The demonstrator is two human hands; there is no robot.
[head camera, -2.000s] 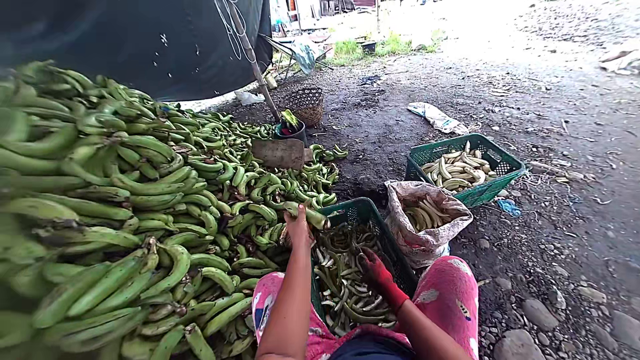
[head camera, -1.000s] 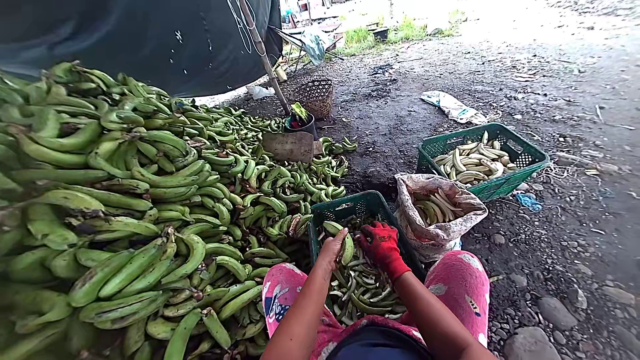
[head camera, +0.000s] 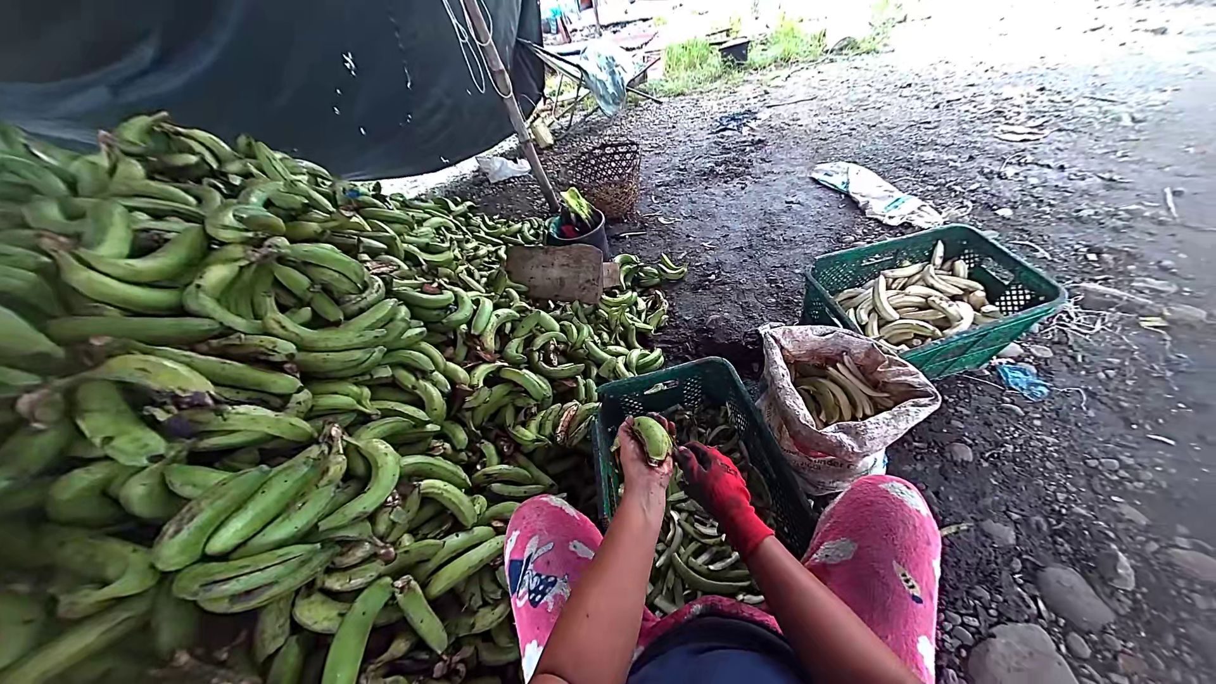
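My left hand [head camera: 643, 465] is bare and closed around a green plantain [head camera: 653, 440]. Close to its right is my right hand [head camera: 719, 489] in a red glove, fingers curled near the fruit; whether it holds a tool cannot be seen. Both hands are above a green plastic crate [head camera: 760, 446] between my knees, with plantain peels [head camera: 698, 551] inside. Just right of that crate, an open woven sack [head camera: 855, 442] contains peeled plantains [head camera: 836, 391]. Farther right, another green crate [head camera: 988, 337] holds pale peeled plantains [head camera: 912, 302].
A large heap of green plantains [head camera: 285, 380] fills the left side. Behind it are a wooden board [head camera: 556, 273], a dark bucket [head camera: 594, 233], a wicker basket [head camera: 608, 178] and a leaning pole [head camera: 508, 95]. Stones [head camera: 1021, 655] lie at lower right, an empty sack [head camera: 874, 193] beyond the far crate.
Two seconds ago my left hand was at the heap's edge with a plantain, apart from my right; now both hands are close together over the peel crate.
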